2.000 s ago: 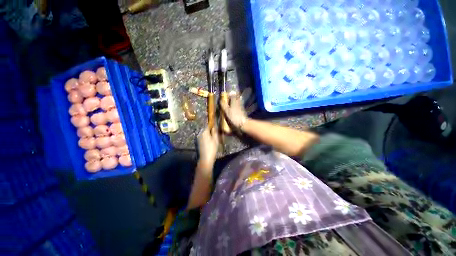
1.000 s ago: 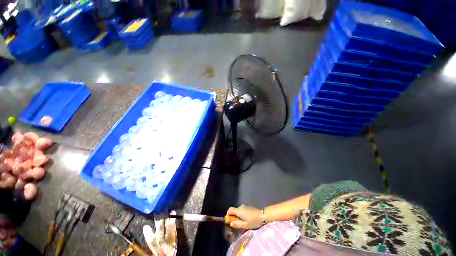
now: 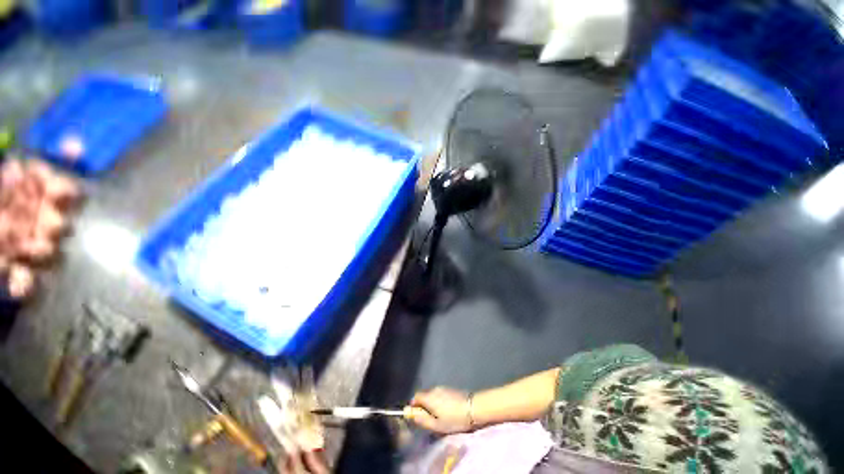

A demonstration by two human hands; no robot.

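My right hand (image 3: 440, 410) is closed around the wooden handle of a soldering iron (image 3: 359, 412). The iron points left, its tip at the white, stained work glove (image 3: 282, 418) at the bench edge; blur hides whether they touch. A blurred skin-toned shape at the glove's lower end, by the bottom edge, may be the fingers of my left hand (image 3: 310, 457); its grip cannot be made out. A spare soldering iron (image 3: 222, 415) lies left of the glove. A blue tray (image 3: 342, 301) of glaring clear plastic parts (image 3: 278, 227) lies beyond.
A black fan (image 3: 463, 190) stands beyond the bench's right edge, beside tall stacked blue trays (image 3: 676, 167). Other irons (image 3: 79, 370) lie at lower left. Pink shells (image 3: 32, 218) are piled at far left, near another blue tray (image 3: 97, 120) holding one pink piece.
The view has swung from the pink-shell tray to the fan side, then shifted slightly. Of two irons earlier near my hands, one is now held out in my right hand, with its tip by the glove.
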